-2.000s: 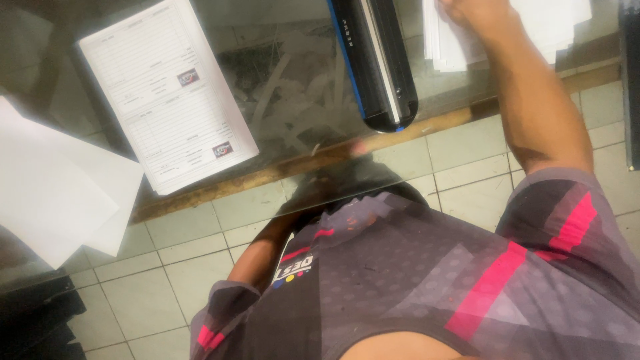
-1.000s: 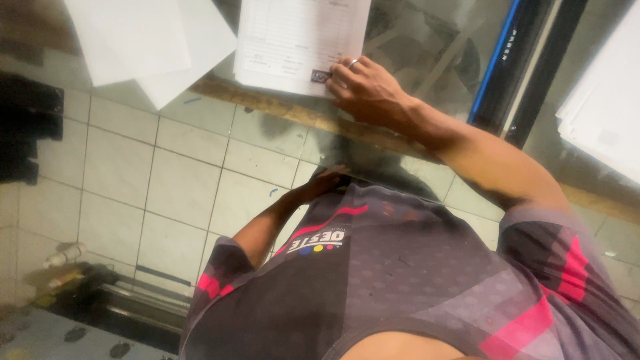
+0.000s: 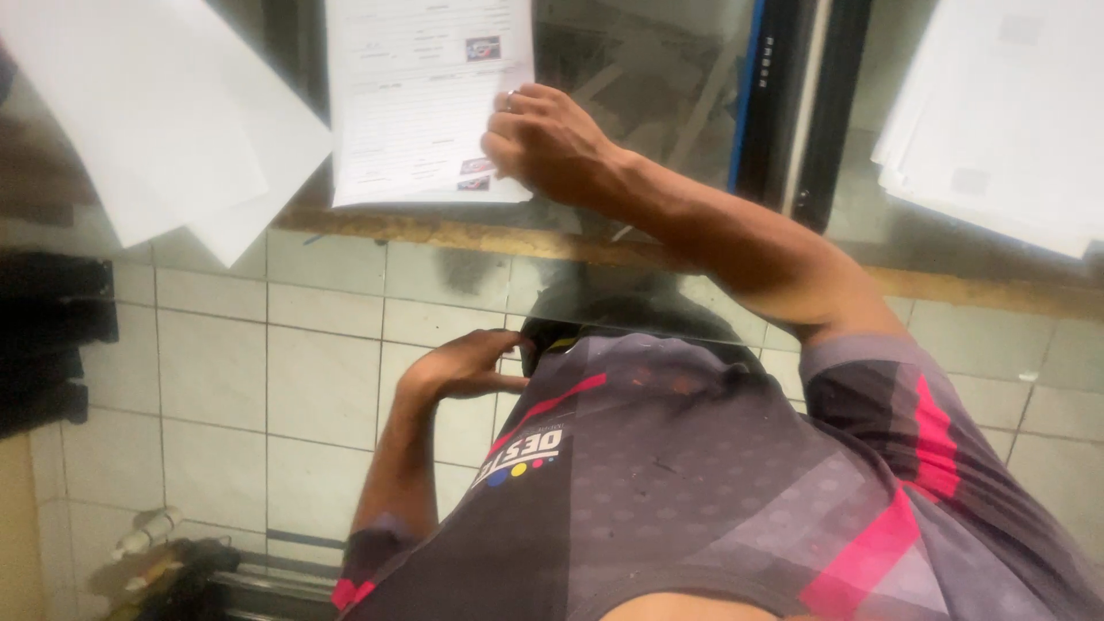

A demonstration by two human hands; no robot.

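Note:
My right hand [image 3: 548,142], a ring on one finger, rests with curled fingers on the right edge of a stack of printed forms [image 3: 405,121] lying on a glass tabletop. It grips the stack's edge or a sheet of it; the thumb and fingertips are partly hidden. Beside my waist, my left hand [image 3: 470,366] hangs below the table edge, thumb and fingers apart, its fingertips near the dark clothing and nothing seen in it. To the right of the forms lies a black and blue paper trimmer [image 3: 780,103], partly behind my right forearm.
Loose white sheets [image 3: 164,112] overhang the table edge at left. Another stack of paper [image 3: 1000,129] lies at right. A wooden strip [image 3: 414,231] runs along the table's near edge. Dark objects [image 3: 43,336] stand at far left, above a tiled floor [image 3: 319,362].
My right hand has moved left from the right-hand paper stack to the printed forms. Since a second ago, my left hand has come away from my front slightly. The view has shifted.

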